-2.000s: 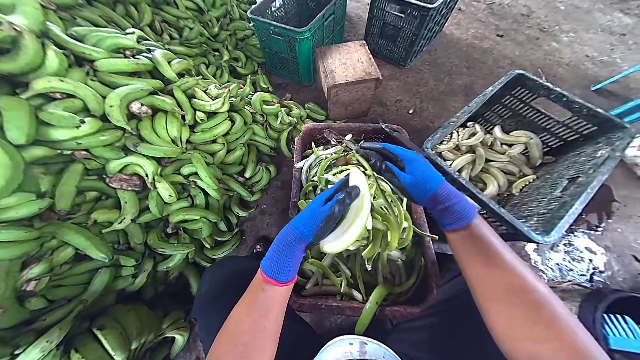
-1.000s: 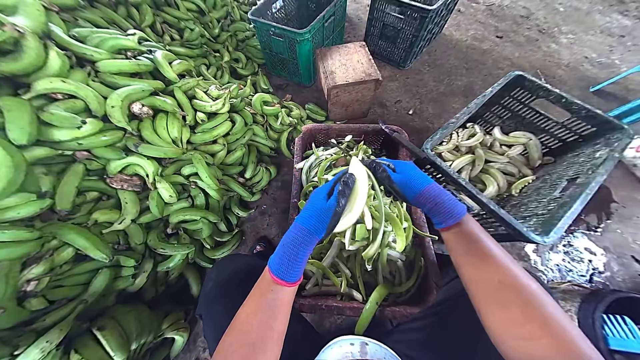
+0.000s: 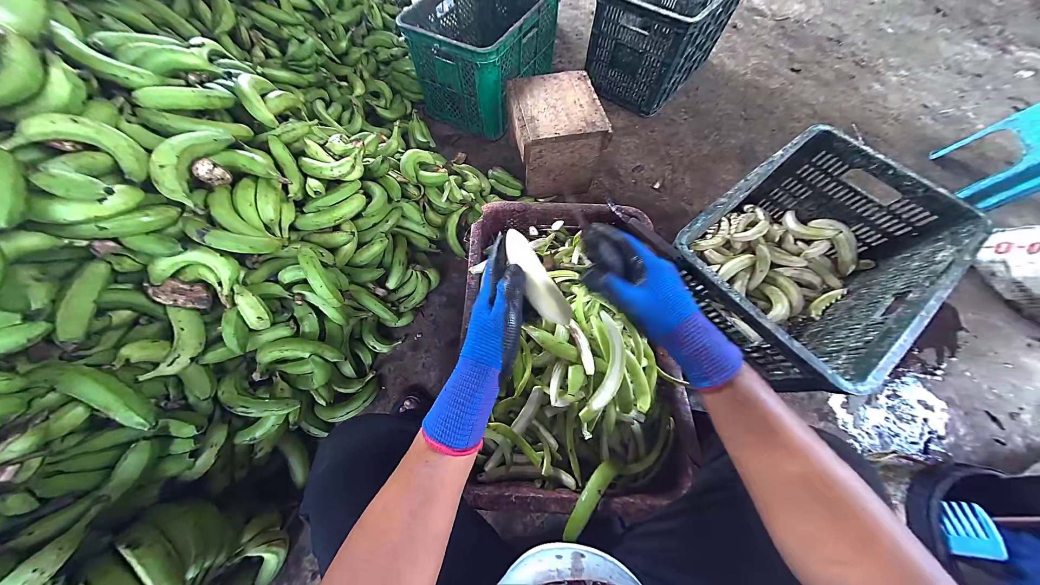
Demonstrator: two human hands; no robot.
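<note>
My left hand (image 3: pixel 494 325), in a blue knit glove with a dark palm, holds a peeled pale plantain (image 3: pixel 536 278) over a reddish-brown crate (image 3: pixel 561 213). Long green and whitish peels (image 3: pixel 609 374) fill that crate between my knees. To the right of the plantain, my right hand (image 3: pixel 638 280), gloved the same way, has its fingers curled and somewhat blurred. A dark, thin object (image 3: pixel 621 215) shows beside its fingers, but whether the hand grips it I cannot tell. Peeled plantains (image 3: pixel 784 260) lie in a tilted dark green crate (image 3: pixel 902 301) at the right.
A large heap of green plantains (image 3: pixel 268 244) covers the floor at left. Beyond the peel crate stand a wooden block (image 3: pixel 561 122), a green crate (image 3: pixel 479 81) and a black crate (image 3: pixel 650 49). A metal container (image 3: pixel 569 561) is at the bottom, a blue comb-like object (image 3: pixel 972 530) at lower right.
My right hand was at the plantain a second ago and is now apart from it, farther right. The plantain has stayed in my left hand, its pale flesh showing throughout.
</note>
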